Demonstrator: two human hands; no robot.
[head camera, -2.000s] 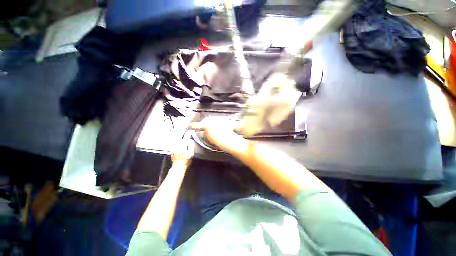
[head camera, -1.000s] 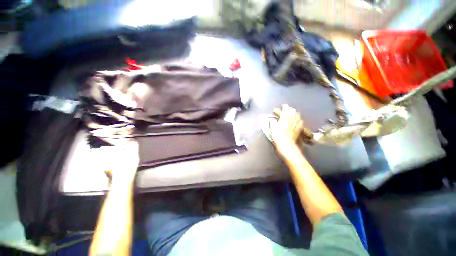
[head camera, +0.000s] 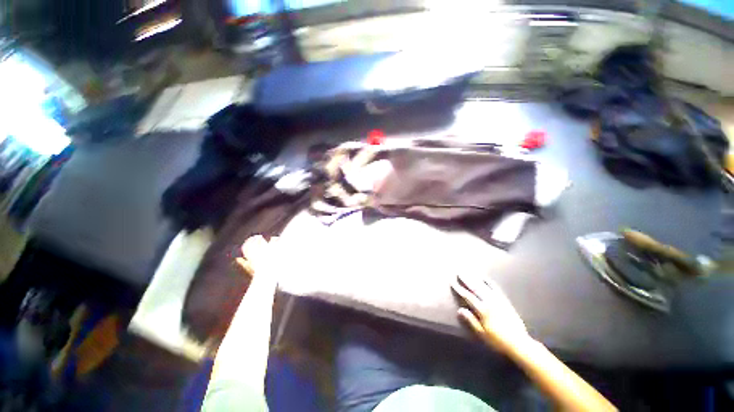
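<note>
My left hand (head camera: 259, 256) is at the right edge of the dark brown pressed pile (head camera: 229, 253), which hangs over the table's front edge at the left; glare hides whether its fingers grip cloth. My right hand (head camera: 483, 306) lies on the grey table near its front edge, fingers apart and empty. The unpressed bundle of dark brown pieces (head camera: 459, 183) lies behind the bright middle of the table, rumpled at its left end, with white pieces at its right end. The steam iron (head camera: 632, 269) rests at the right, apart from my right hand.
A black cloth heap (head camera: 656, 137) lies at the back right. A dark blue padded board (head camera: 322, 87) runs along the back. Black cloth (head camera: 217, 177) sits left of the bundle. A white board (head camera: 167, 282) shows under the pile. Two red markers (head camera: 534, 141) lie behind the bundle.
The brown piece in front of the bundle is gone from there. My right hand has let go of the iron, which now stands at the right. My left hand has moved to the pile.
</note>
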